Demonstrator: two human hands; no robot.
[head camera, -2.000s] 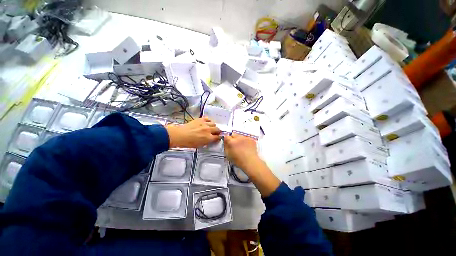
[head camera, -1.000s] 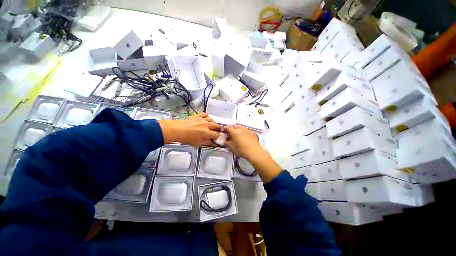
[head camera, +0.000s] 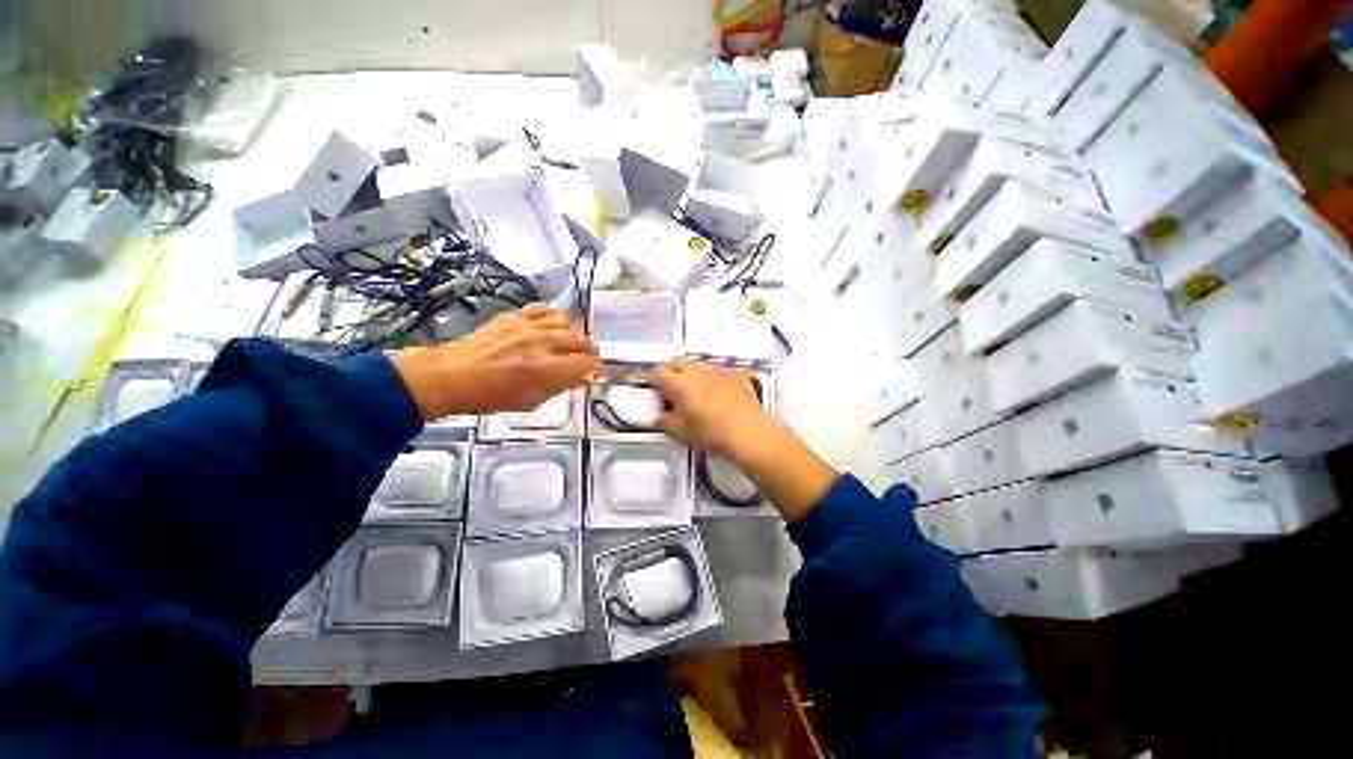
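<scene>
White open box bases (head camera: 521, 586) stand in rows along the table edge, several with only a rounded white shape inside. My right hand (head camera: 709, 405) is at a base in the back row, its fingertips on a dark coiled cable (head camera: 611, 411) around the white shape. My left hand (head camera: 505, 360) is just left of that base, fingers bent down; whether it grips anything is unclear. A front base holds a coiled cable (head camera: 647, 605) around a white case (head camera: 653, 583). A heap of dark cables (head camera: 430, 282) lies behind my left hand.
White lids (head camera: 512, 223) lie tumbled behind the cable heap. Closed white boxes (head camera: 1116, 445) are stacked in tall rows at the right. A dark cable bundle with clear plastic (head camera: 141, 119) lies far left, near yellow-edged sheets (head camera: 92, 344). Yellow and red rings (head camera: 749, 22) are by the wall.
My hands have moved apart, the left one to the left. The back-row base between them now shows a dark cable loop inside. The view has shifted a little.
</scene>
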